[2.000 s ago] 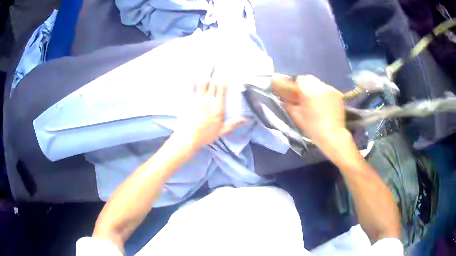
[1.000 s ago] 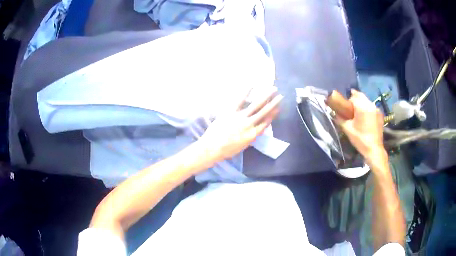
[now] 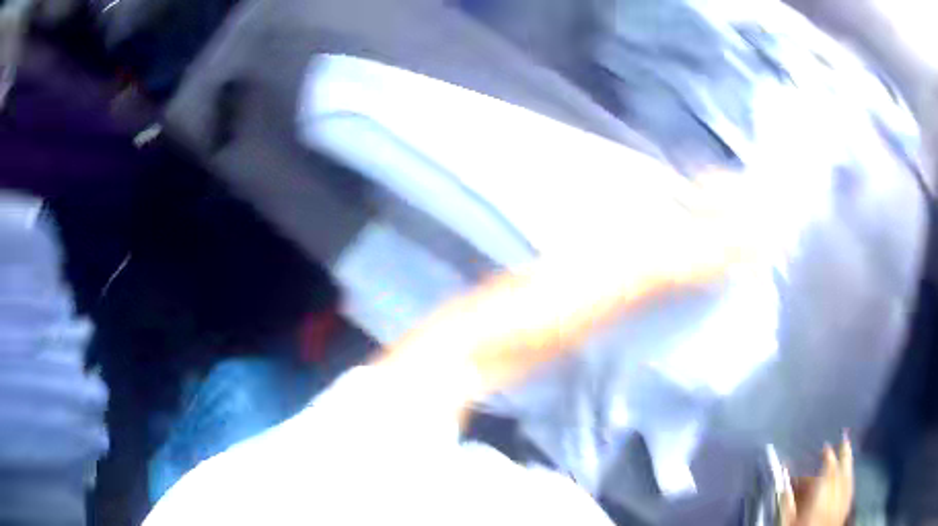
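The light blue shirt, white in glare, lies over the raised pad with a long narrow part pointing to the upper left. My left hand rests over the shirt's right part, but blur and glare hide its fingers. My right hand is cut off by the bottom edge at right, with fingertips showing. A silver edge of the iron is just left of it; whether I grip the iron cannot be told.
Crumpled light blue cloth lies at the far side of the grey table. Light blue folds hang at the left edge. A blue plastic bag is below left. A small dark object lies near the table's left corner.
The view has swung left, bringing the hanging folds and blue bag in. My right hand and the iron now sit at the bottom right edge. My left arm reaches across the shirt.
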